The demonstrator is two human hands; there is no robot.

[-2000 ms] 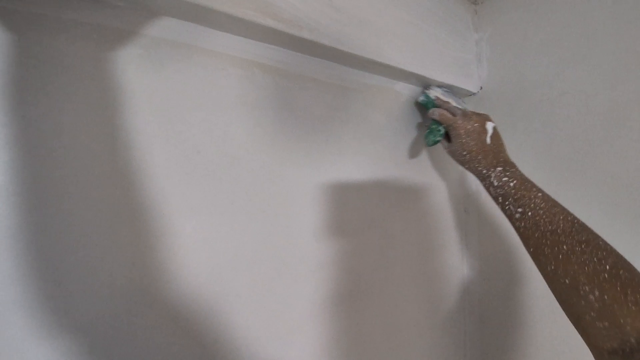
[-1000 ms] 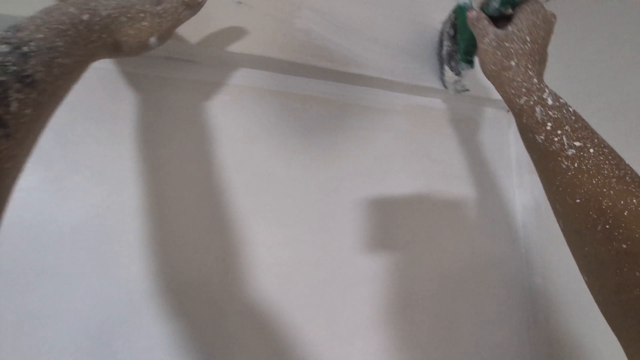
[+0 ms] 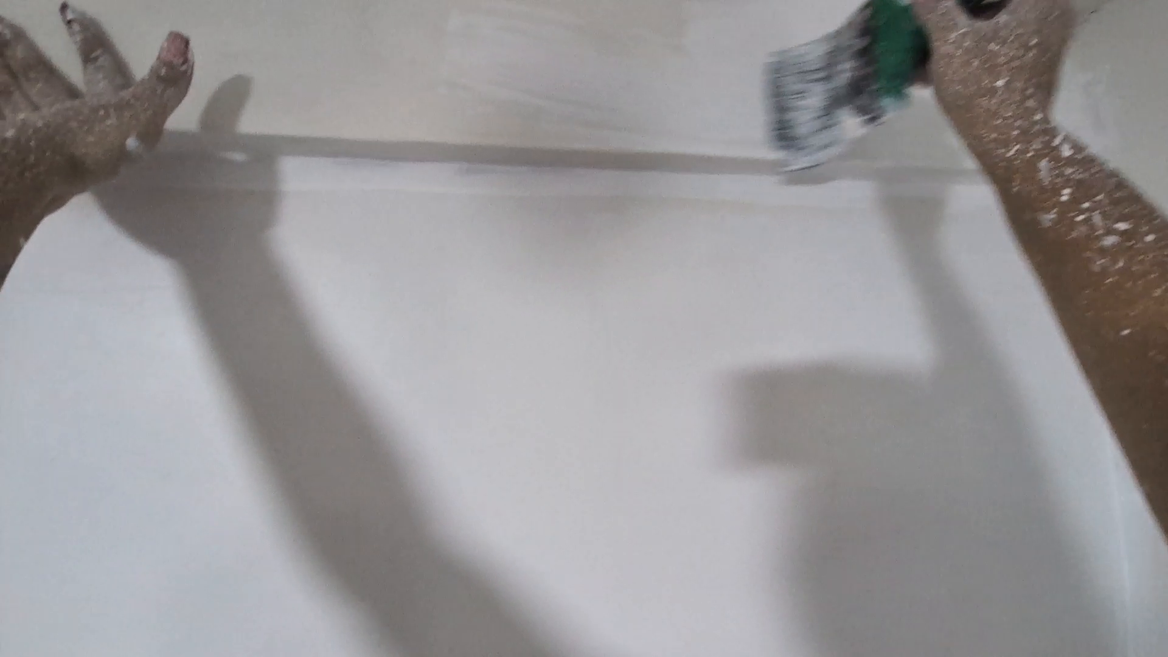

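Note:
My right hand (image 3: pixel 995 64), at the upper right, grips a putty knife (image 3: pixel 812 100) with a green handle and a wide blade smeared with white and dark filler. The blade is blurred and lies close to the edge where the ledge above meets the wall (image 3: pixel 547 411); whether it touches cannot be told. My left hand (image 3: pixel 87 109) is at the upper left with its fingers spread and nothing in it, near or against the ledge's surface. White specks cover both hands and the right forearm.
The pale ledge or beam (image 3: pixel 365 73) runs across the top of the view, with a narrow band under it along the wall. Shadows of both arms and a blocky shape fall on the wall. A wall corner runs down at the far right.
The left hand, out of view two seconds ago, has come in at the upper left. The right hand with the putty knife has left the corner by the beam's end. The view has shifted.

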